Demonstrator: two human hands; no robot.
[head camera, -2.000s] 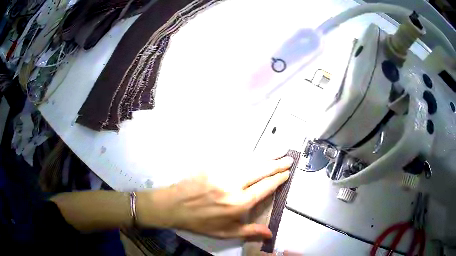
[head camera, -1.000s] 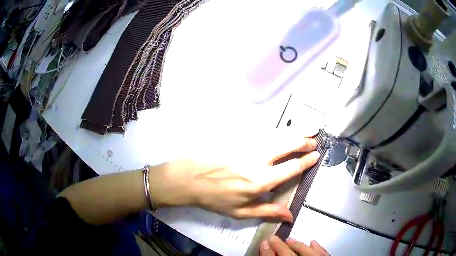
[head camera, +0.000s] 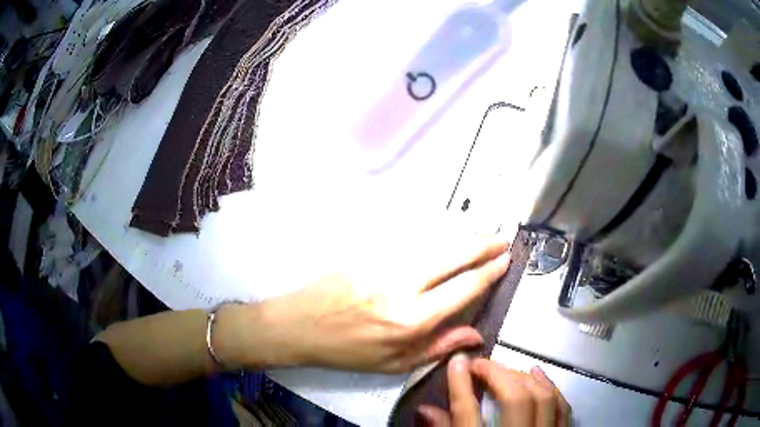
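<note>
A dark brown fabric piece (head camera: 501, 302) runs from the presser foot (head camera: 546, 253) down to the bottom edge of the picture. My left hand (head camera: 367, 321) lies flat over its left side, fingertips close to the foot and thumb on the fabric. My right hand (head camera: 500, 392), cut off by the bottom edge, holds the lower end of the piece between thumb and fingers, where the fabric is bent up. A little of the pale side shows by my left thumb. The white sewing machine head (head camera: 612, 150) stands at the right; the needle cannot be made out.
A fanned stack of brown pieces (head camera: 179, 158) lies at the upper left, with a dark crumpled heap (head camera: 146, 50) and scraps (head camera: 62, 158) beyond. A machine lamp (head camera: 433, 83) hangs above the table. Red-handled scissors (head camera: 704, 388) lie at the lower right.
My right hand has come in from the bottom edge and taken hold of the lower end, which is now bent. The piece's upper end has moved up to the foot. The view has shifted.
</note>
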